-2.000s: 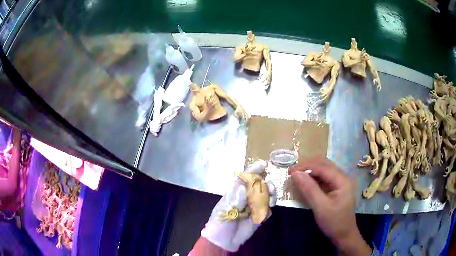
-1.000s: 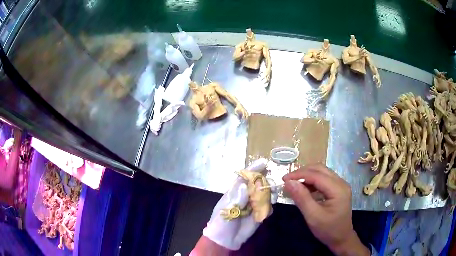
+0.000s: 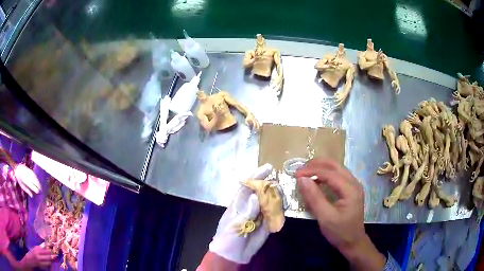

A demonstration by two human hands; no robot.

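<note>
My left hand (image 3: 241, 227), in a white glove, holds a tan torso (image 3: 271, 207) at the bench's front edge; a small tan hand shows beside it over the palm. My bare right hand (image 3: 335, 201) pinches a thin pale applicator stick (image 3: 313, 178) between thumb and fingertips. Its fingertips are over the small clear glue dish (image 3: 295, 166), partly hiding it. The dish stands on the brown cardboard pad (image 3: 302, 138), which has pale streaks. The stick's tip is hidden or too small to tell.
Assembled torsos stand behind the pad (image 3: 262, 60) and one lies to its left (image 3: 222, 111). A heap of arm parts (image 3: 424, 151) is at right. Squeeze bottles (image 3: 195, 52) and a spare white glove (image 3: 172, 124) are by the glass. Another person's hands show at lower left near a crate.
My right hand has drawn the stick away from the torso, back to the dish. My left hand still holds the torso. Another person's hands have appeared at the lower-left crate.
</note>
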